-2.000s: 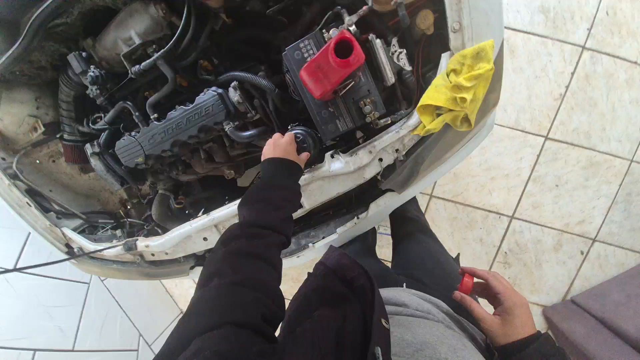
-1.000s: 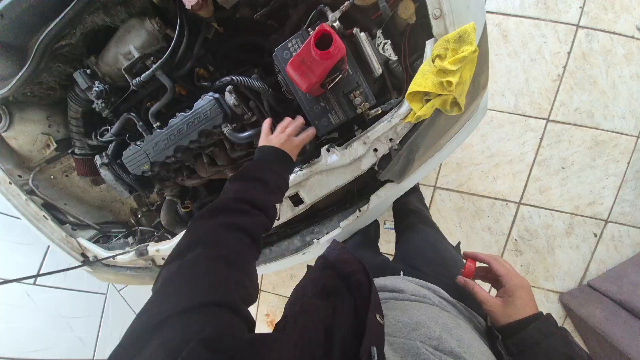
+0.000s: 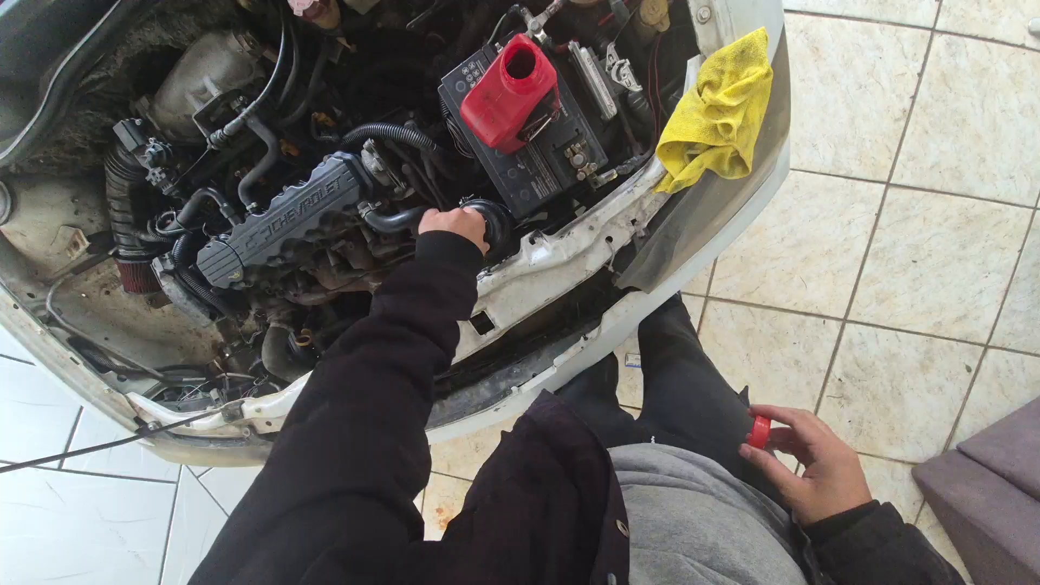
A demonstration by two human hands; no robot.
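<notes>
My left hand reaches into the engine bay, its fingers bent down at the near edge of a round black part beside the battery; whether they grip it is hidden. My right hand holds a red cap between thumb and fingertips, in front of my dark trousers. A red plastic jug, its round mouth uncapped, lies on the black car battery. The grey engine cover, marked Chevrolet, is to the left of my left hand, with a black hose between them.
A yellow cloth drapes over the white front body edge. Ribbed hoses and metal engine parts surround my left hand. A dark cable crosses the lower left. Purple-grey upholstered furniture stands at the right on the tiled floor.
One second ago my left hand was farther left, fingers spread near the battery's corner; it is now back at the round black part, where it was two seconds ago. My right hand keeps the red cap.
</notes>
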